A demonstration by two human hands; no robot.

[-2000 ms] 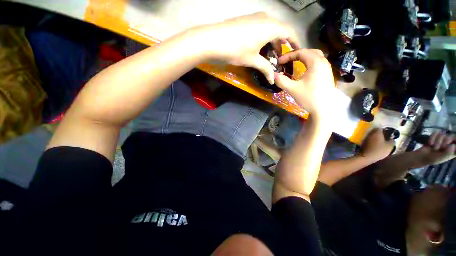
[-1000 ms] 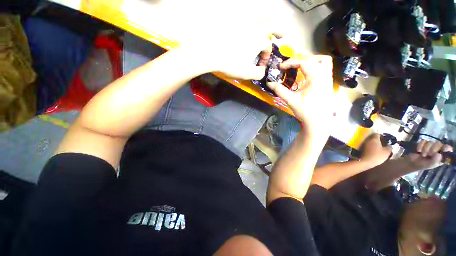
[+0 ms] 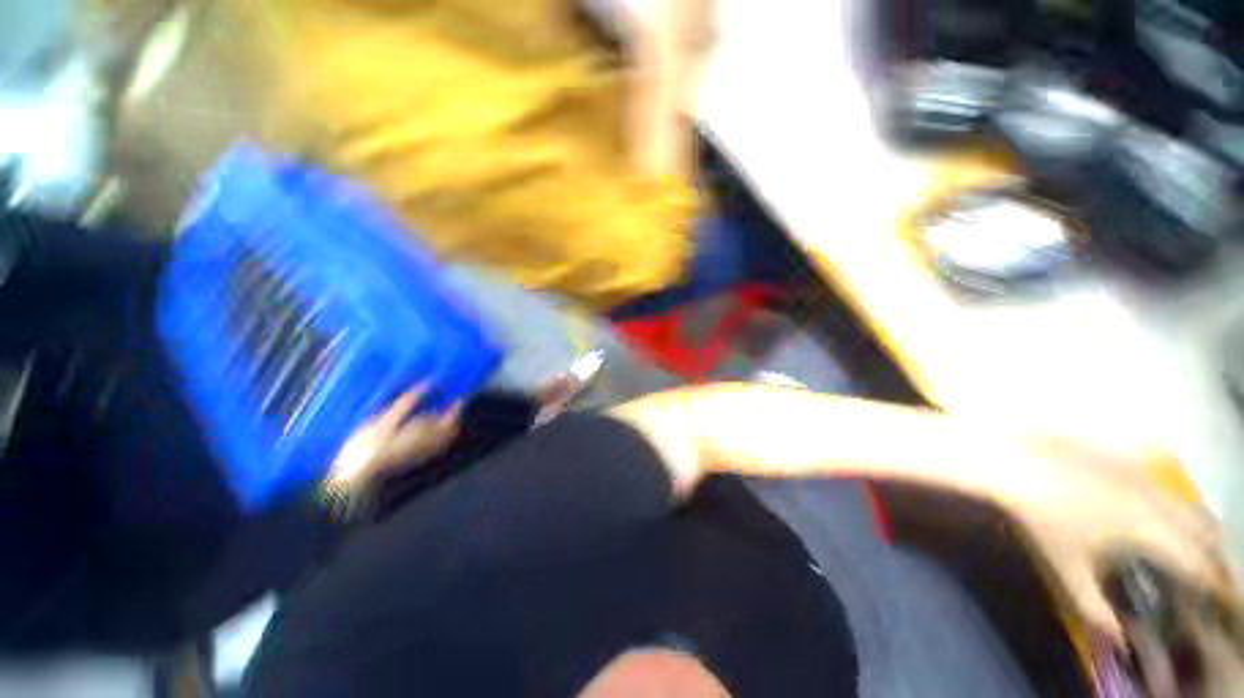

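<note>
The whole picture is blurred. My left arm reaches across to the lower right. My left hand is at the bench edge, its fingers around a small dark round camera part; the part's details cannot be made out. In the bottom right corner, beyond that part, are blurred skin-toned shapes. They may be my right hand, but I cannot tell what it holds.
At left a person in dark clothes holds a blue plastic crate with dark slotted contents. Mustard-yellow cloth and a red stool lie beyond. The whitish bench bears blurred black and silvery units at upper right.
The view has swung to the left and blurred. My hands and the part now sit at the lower right edge. The blue crate and the person holding it have come into view.
</note>
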